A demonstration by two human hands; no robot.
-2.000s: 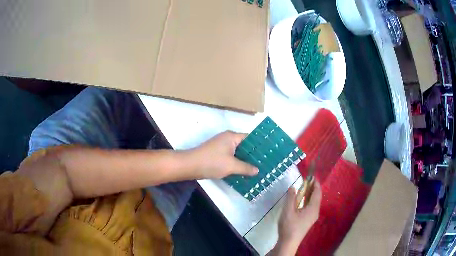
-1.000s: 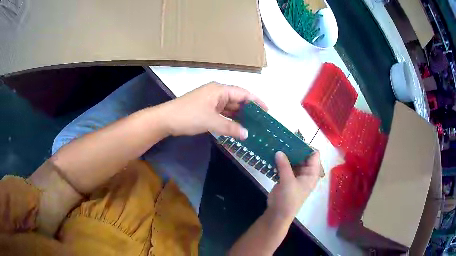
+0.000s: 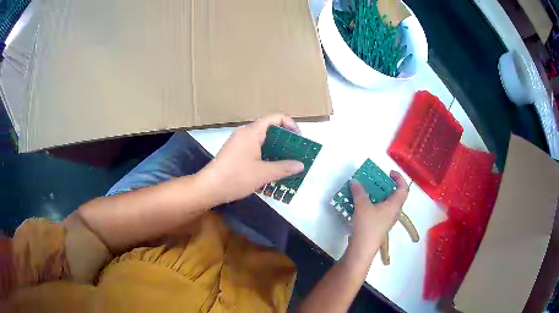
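Observation:
My left hand (image 3: 251, 156) holds a green PCB panel piece (image 3: 293, 153) with small parts along its lower edge, thumb on top. My right hand (image 3: 377, 211) holds a second green PCB panel piece (image 3: 372, 178), thumb on its face, over the white tabletop. The two pieces are apart. The pliers (image 3: 409, 226) lie on the table beside and partly under my right hand; their tan handles show and their jaws are hidden.
A large cardboard sheet (image 3: 257, 67) lies at the upper left. A white bowl (image 3: 336, 46) of thin green strips stands at the top. Red-wrapped packs (image 3: 429, 137) and red bubble wrap (image 3: 469, 183) lie right, beside a carton (image 3: 512, 232). A dark conveyor belt (image 3: 460, 55) runs beyond.
The single panel held in both hands is now two separate pieces, one in each hand. The pliers, in my right hand two seconds ago, now lie on the table.

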